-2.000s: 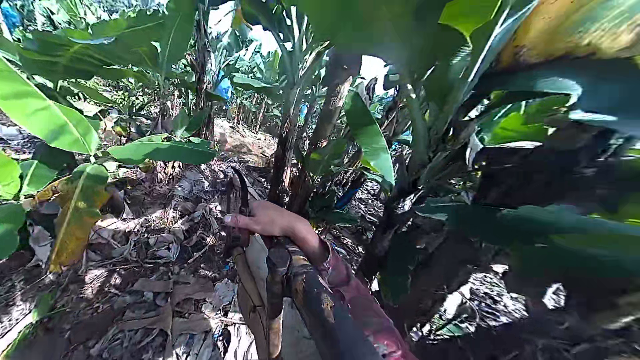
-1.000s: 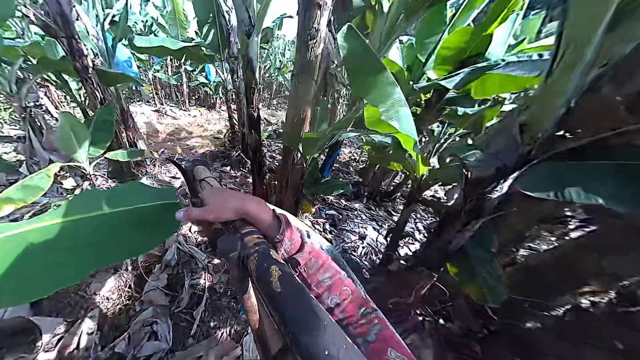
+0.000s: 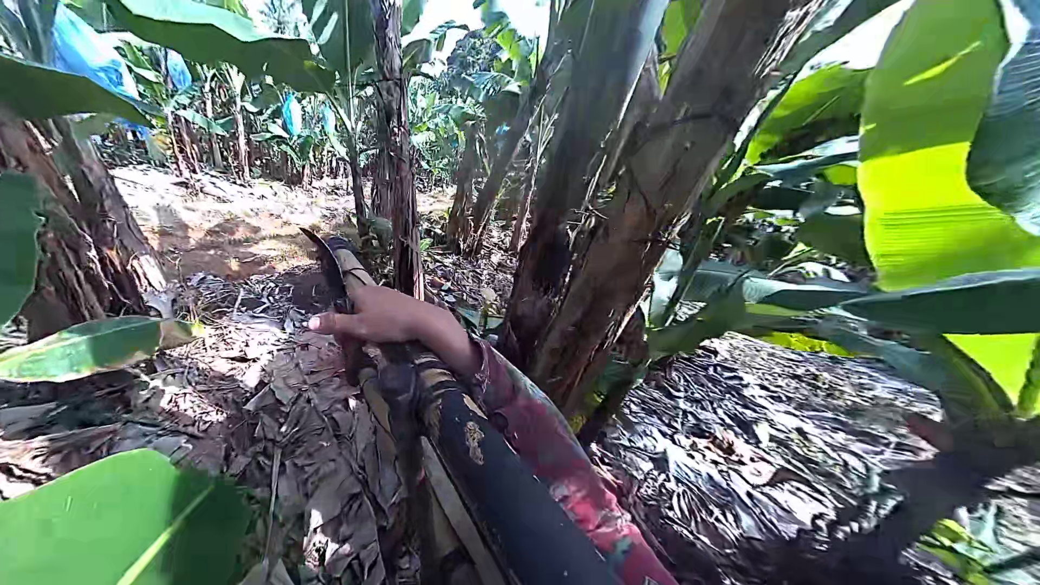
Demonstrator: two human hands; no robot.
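Observation:
My right hand [image 3: 390, 315], in a red patterned sleeve, lies over the upper ends of a bundle of long poles in the middle of the view. Its thumb points left, and its fingers wrap out of sight. A thick black pole [image 3: 512, 479] with tan patches runs to the lower right, beside thinner tan-and-dark poles [image 3: 455, 512]. Just beyond my fingers rises a dark curved blade [image 3: 329, 264], its tip pointing up and left; how it joins the bundle is hidden. My left hand is out of view.
Thick banana stems [image 3: 642, 187] lean close on the right, with a thinner stem [image 3: 396, 162] ahead and another trunk [image 3: 97, 236] at left. Broad leaves [image 3: 122, 520] hang at both sides. Dry leaf litter [image 3: 301, 406] covers the ground. Blue bags [image 3: 89, 53] hang farther back.
The view has moved on among the plants, so the thick stems now look nearer. My right hand stays on the pole bundle throughout.

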